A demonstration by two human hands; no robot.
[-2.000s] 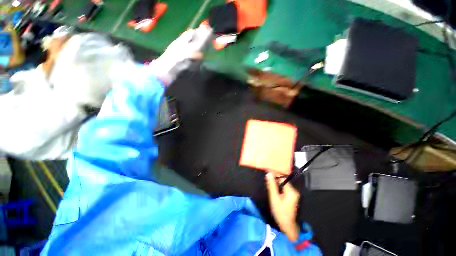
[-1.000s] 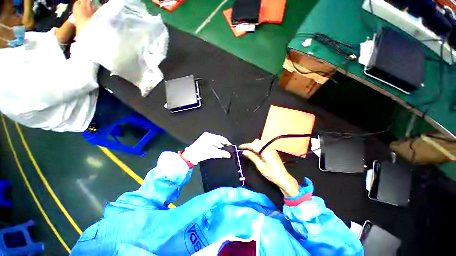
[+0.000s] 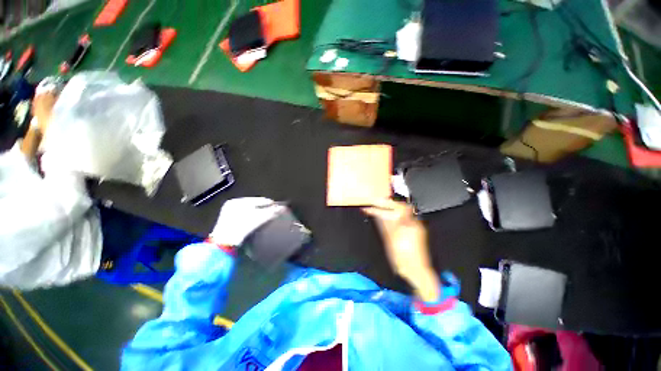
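Observation:
My left hand, in a white glove, is on the left side of a flat black set-top box and holds it tilted near the bench's front edge. The box's port edge faces right. My bare right hand is blurred. Its fingertips are at the lower edge of an orange foam pad that lies on the black bench with nothing on it. Whether the fingers grip the pad cannot be told.
Another box lies on the bench at left, and three at right. A green shelf stands ahead, with a box on it. A person's hand and plastic bag are at left.
My hands have moved apart. My left hand keeps the box at left; my right hand has left the box's port edge and the black cable, and is at the pad. The view has turned.

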